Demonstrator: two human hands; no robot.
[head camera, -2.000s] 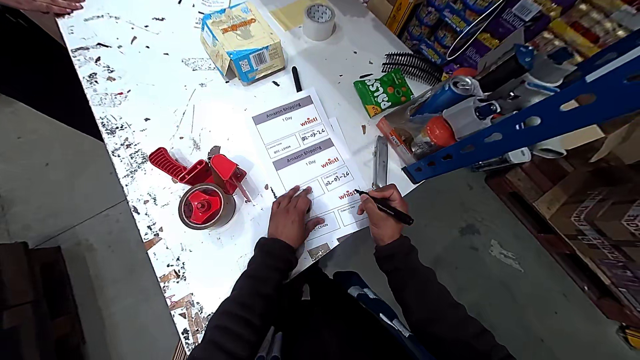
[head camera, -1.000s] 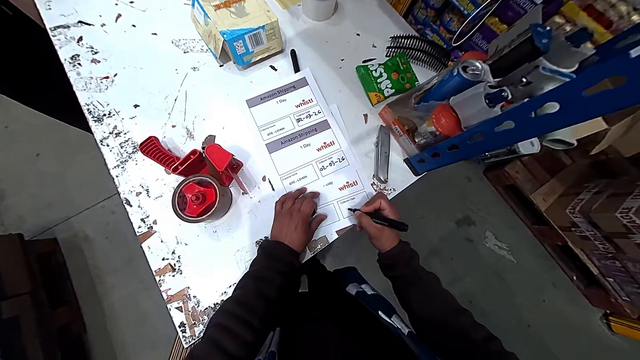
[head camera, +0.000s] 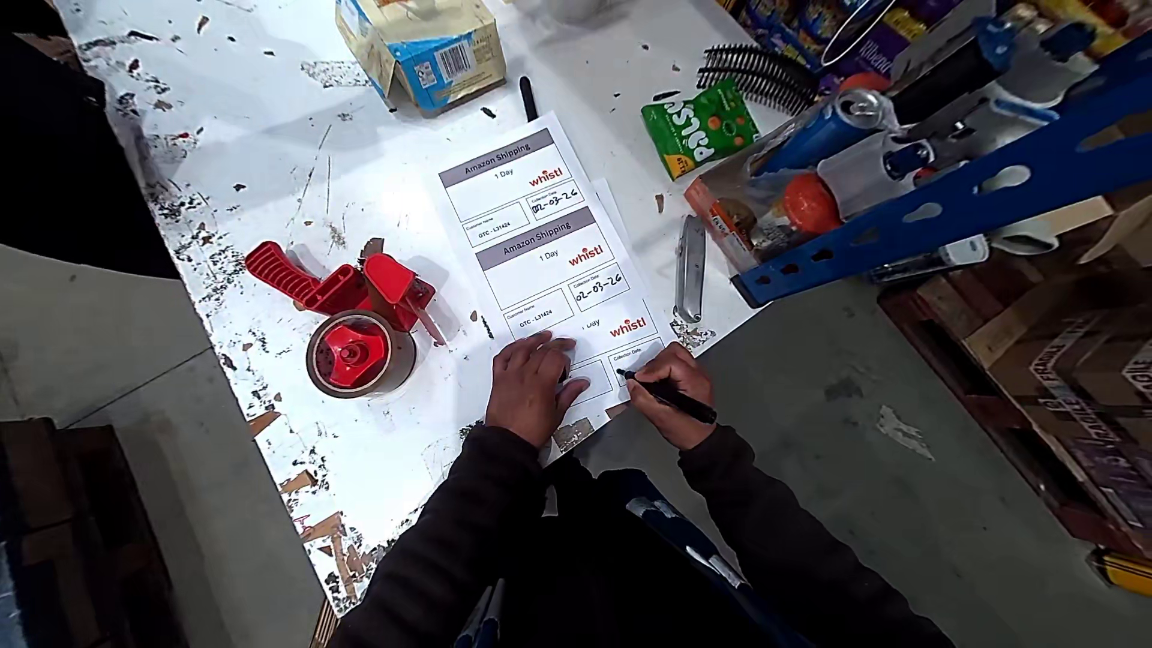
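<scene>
Printed paper labels with handwritten entries lie on the worn white table. My left hand rests on the lower part of the sheets, its fingers bent over the paper; whether something small is under them I cannot tell. A black marker pen is in my right hand, its tip at a box on the lowest label. Left of the sheets lies a red tape dispenser with a roll of brown tape. A grey utility knife lies right of the sheets, and a black pen touches their top edge.
A torn carton stands at the back, with a green candy packet to its right. A blue perforated metal beam crosses the right side, beside a clear bin with a can. Boxes on a wooden pallet stand beyond.
My right hand with the pen has moved from beside the sheet's right edge down onto the box of the lowest label. My left hand stays on the paper. The view has shifted slightly.
</scene>
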